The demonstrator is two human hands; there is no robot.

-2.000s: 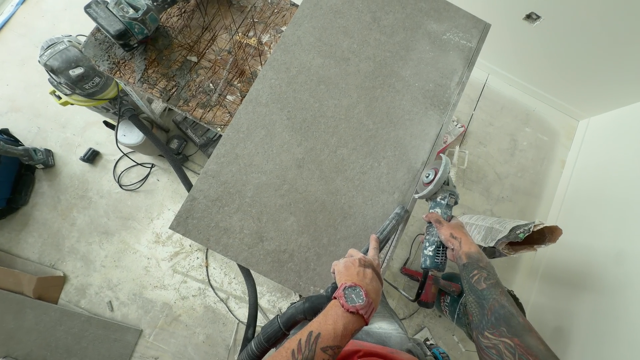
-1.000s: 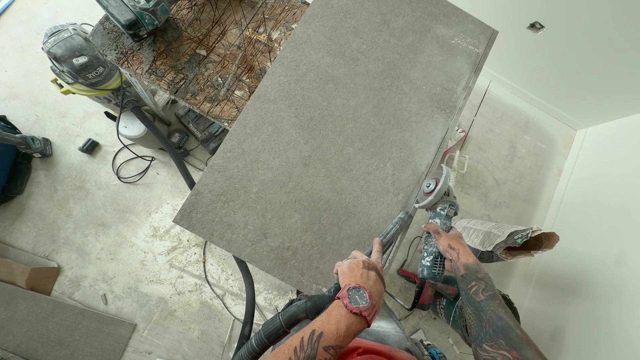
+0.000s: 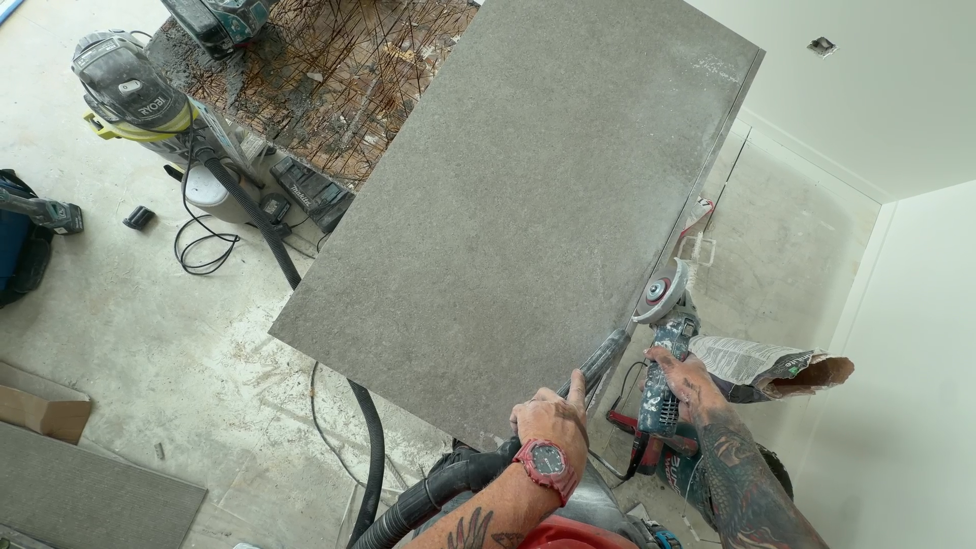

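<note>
A large grey tile lies at a slant across the middle, with a thin cut line along its right edge. My left hand, with a red watch above it, grips a vacuum hose nozzle and holds its tip at the tile's right edge, index finger stretched along it. My right hand is closed round the body of an angle grinder. The grinder's disc is at the tile's right edge, just beyond the nozzle tip; whether it touches the tile I cannot tell.
At the upper left stands a Ryobi vacuum beside a worn, scored board. A black hose passes beneath the tile. An open paper bag is right of the grinder. Another tile lies lower left; a white wall borders the right.
The grinder and the nozzle have moved a short way toward the near end of the tile's right edge. Both hands keep their holds.
</note>
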